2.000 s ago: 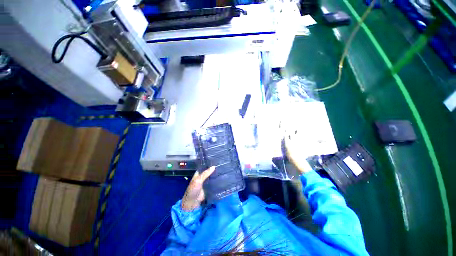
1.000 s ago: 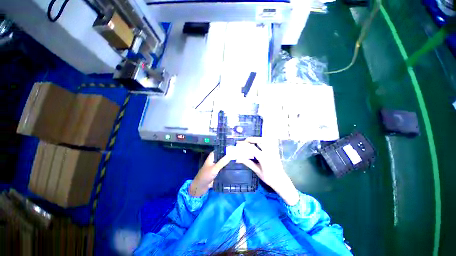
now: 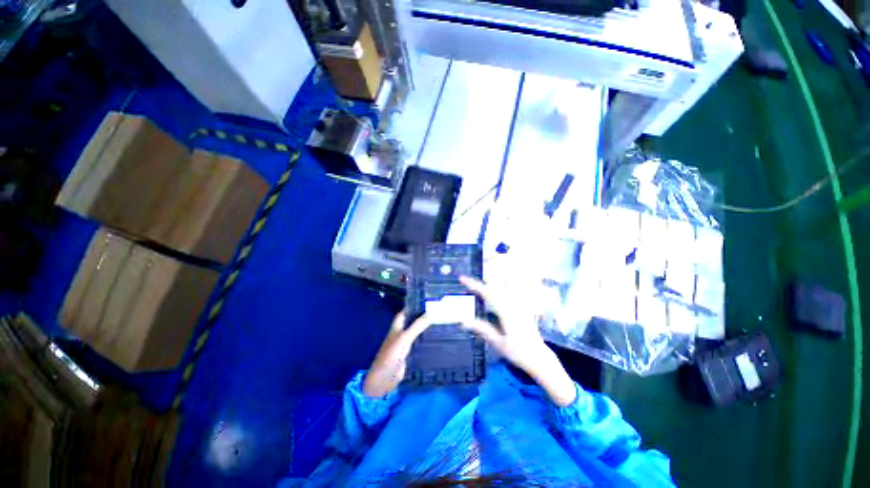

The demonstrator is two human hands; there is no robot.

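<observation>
A black plastic housing [image 3: 446,357], ribbed side up, is held in front of my chest. A white rectangular piece [image 3: 449,308] lies on its middle. My left hand [image 3: 391,351] grips the housing's left edge, with the thumb at the white piece. My right hand [image 3: 507,329] is at its right side, fingers over the housing and at the white piece. Whether the white piece is stuck down cannot be told. Just beyond the housing, the dark rectangular fixture [image 3: 421,210] sits at the front left of the white machine bed [image 3: 474,124].
White pads [image 3: 658,276] on clear plastic lie at the bed's right. Another black housing [image 3: 737,370] with a white label and a dark unit [image 3: 818,308] lie on the green bench [image 3: 735,143]. The machine head [image 3: 358,143] stands at the left. Brown cartons [image 3: 143,300] stand on the blue floor.
The housing has gone from my left hand alone to both hands, ribbed side up, with the white piece on it. The view has shifted, and the dark fixture now shows at the bed's front left.
</observation>
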